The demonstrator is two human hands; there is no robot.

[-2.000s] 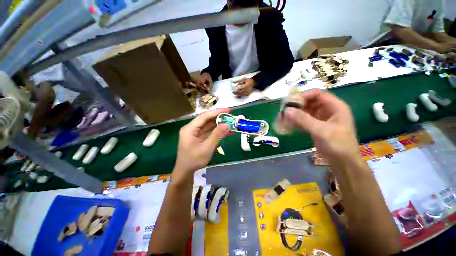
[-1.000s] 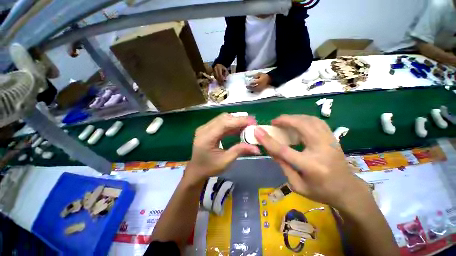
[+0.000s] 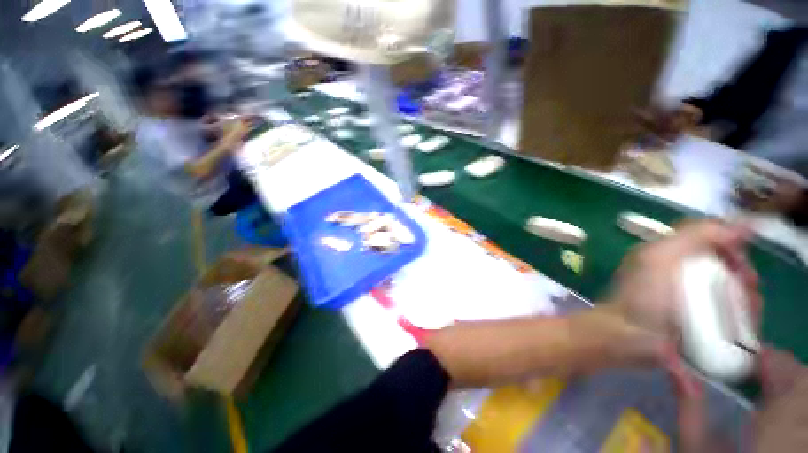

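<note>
A white curved unit point(image 3: 716, 318), blurred, is at the right of the view, over the near side of the conveyor. My left hand point(image 3: 678, 283) holds it from its upper and left side. My right hand point(image 3: 784, 398) is cut off by the right edge and blurred; its fingers are close to the unit's lower end, and I cannot tell whether they grip it. No blue or green inner part of the unit shows from this side.
The green conveyor point(image 3: 523, 199) carries several white units. A blue bin point(image 3: 323, 283) with tan pieces lies on the bench. An open carton point(image 3: 239, 341) is on the floor at left. A tall carton point(image 3: 594, 84) stands beyond the belt. Other workers sit at far left and top right.
The view has swung left, so the bin and floor moved towards the middle and my hands to the right. The open housing and cover seen earlier now appear as one white unit.
</note>
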